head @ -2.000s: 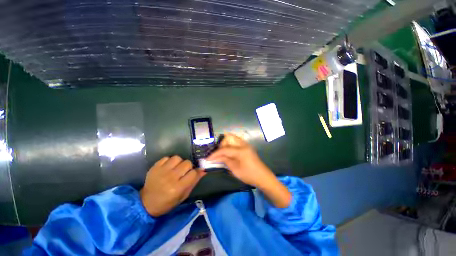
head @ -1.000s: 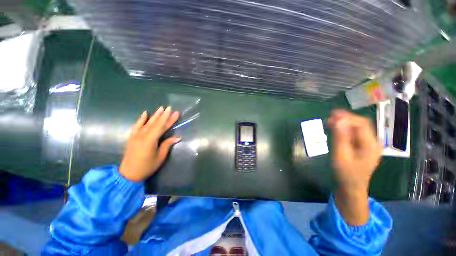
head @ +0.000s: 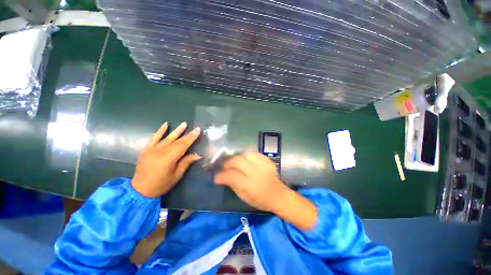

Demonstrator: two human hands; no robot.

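The black keypad phone (head: pixel 269 143) lies face up on the green mat, its small screen lit pale; my right hand hides most of its keys. Left of it lies a clear film sheet (head: pixel 215 119) with bright glare. My left hand (head: pixel 166 160) rests flat at the sheet's left side, fingers apart, holding nothing visible. My right hand (head: pixel 252 179) is over the sheet's right side, fingers bent. Glare and blur at its fingertips hide whether it pinches film. A white card (head: pixel 341 150) lies flat right of the phone.
Tall clear ridged trays (head: pixel 280 59) stand across the front. At right are a thin pale stick (head: pixel 399 166), a labelled whitish bottle (head: pixel 399 104), a black smartphone (head: pixel 429 137) on a white box, and a phone tray (head: pixel 462 161). A bagged white stack (head: pixel 22 62) is at far left.
My right hand has moved left from beyond the white card to the film sheet, uncovering the stick. My left hand, away from the phone since the earliest frame, stays flat by the sheet.
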